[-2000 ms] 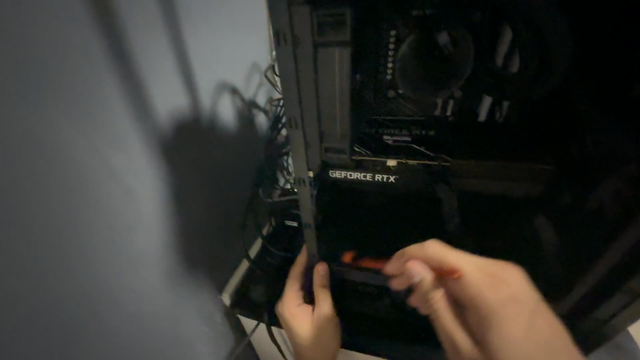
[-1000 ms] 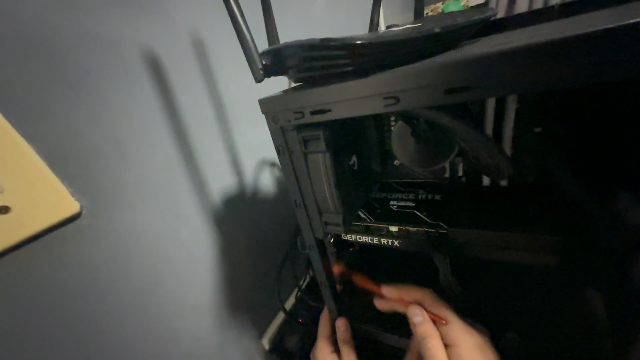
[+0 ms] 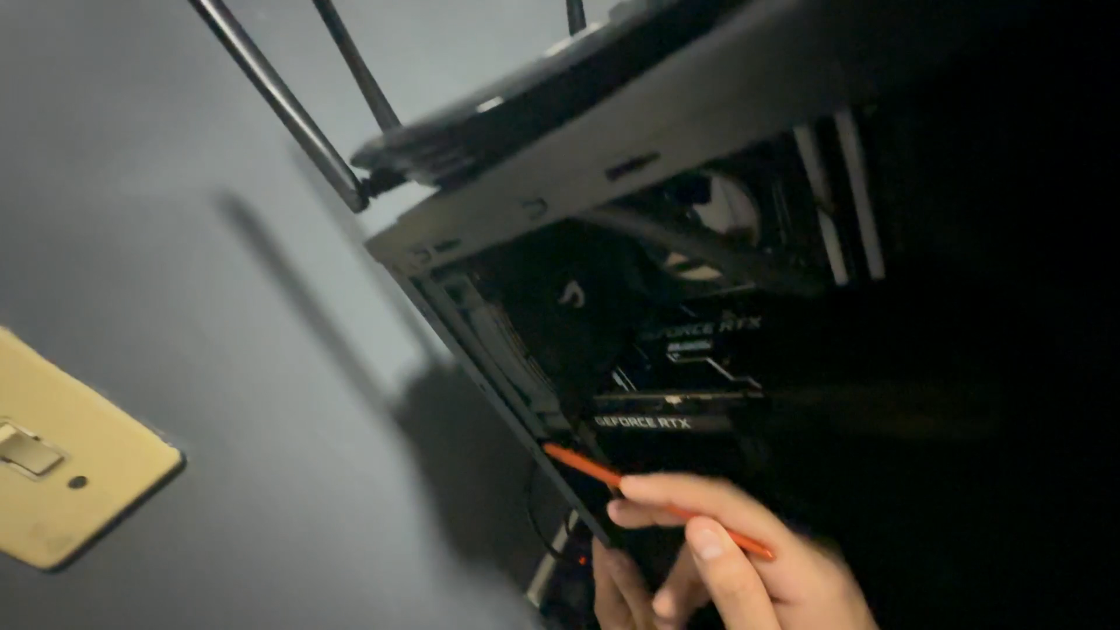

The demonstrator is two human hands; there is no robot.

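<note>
An open-sided black computer case (image 3: 516, 407) fills the right of the view, with a graphics card (image 3: 643, 423) inside. My right hand (image 3: 744, 542) holds a thin orange stick-like tool (image 3: 582, 464) between thumb and fingers. The tool's far end lies by the case's rear edge, left of the card; whether it touches cannot be told. Below and partly behind my right hand, my left hand (image 3: 626, 586) is at the lower part of that edge, its fingers apart; whether they grip the edge is not clear. A round cooler (image 3: 726, 210) shows higher up in the case.
On top of the case rests a black router (image 3: 490, 131) with upright antennas (image 3: 280, 105). A grey wall (image 3: 219, 350) stands close on the left, bearing a yellowish switch plate (image 3: 96, 455). Behind the case's lower rear edge hangs a dark cable (image 3: 535, 525).
The view has tilted and shifted, bringing the router and switch plate into sight. The right hand still holds the orange tool, which now lies by the rear edge, higher than two seconds ago.
</note>
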